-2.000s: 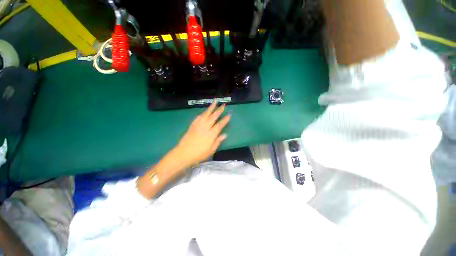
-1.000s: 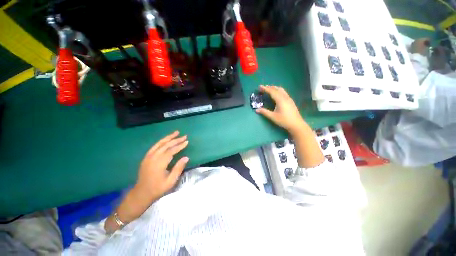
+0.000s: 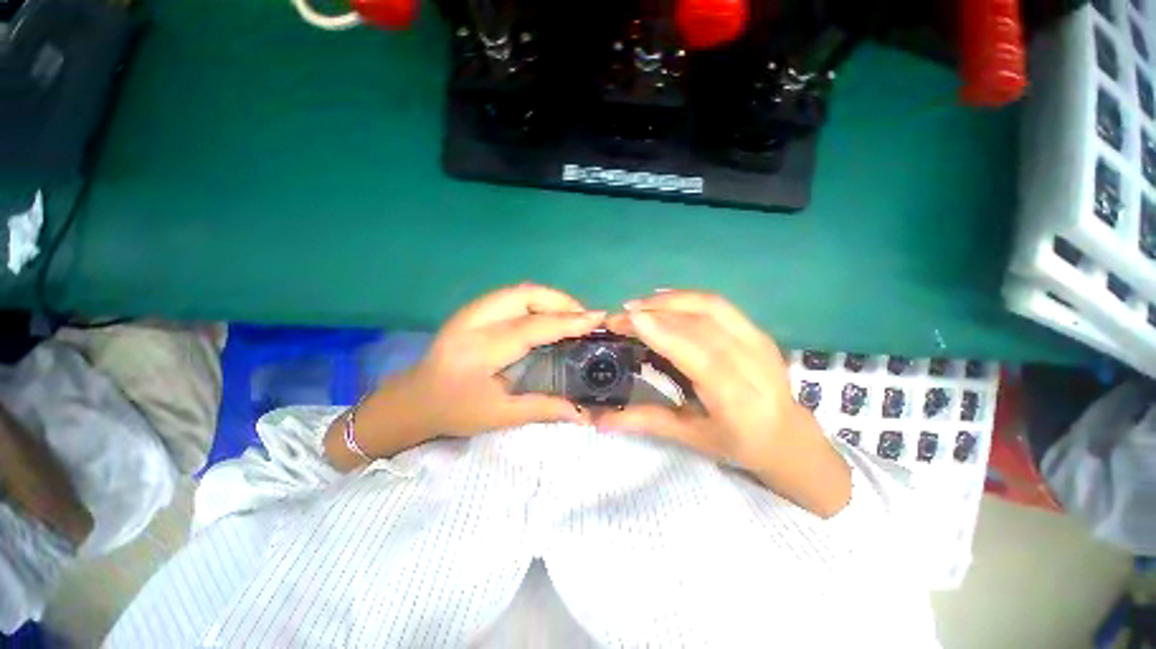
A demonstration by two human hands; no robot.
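A small black squarish housing unit (image 3: 601, 370) with a round centre is held upright between both hands, close to my body at the front edge of the bench. My left hand (image 3: 475, 368) grips its left side with thumb and fingers. My right hand (image 3: 710, 374) grips its right side the same way. The fingertips hide its top and bottom edges. The black holding fixture (image 3: 507, 171) with a pale label strip stands beyond my hands, its red clamp handles (image 3: 989, 57) cut off by the upper edge.
A white stacked parts tray (image 3: 1046, 216) is at the right on the green mat (image 3: 279, 190). A lower white parts tray (image 3: 951, 488) with rows of dark units is beside my lap. A dark grey box (image 3: 57, 76) and a white tissue scrap (image 3: 25, 233) are at the left. Other people's sleeves show at both sides.
My right hand has brought the unit from the mat beside the fixture towards my body. My left hand has joined it and now grips the unit too. The view has shifted.
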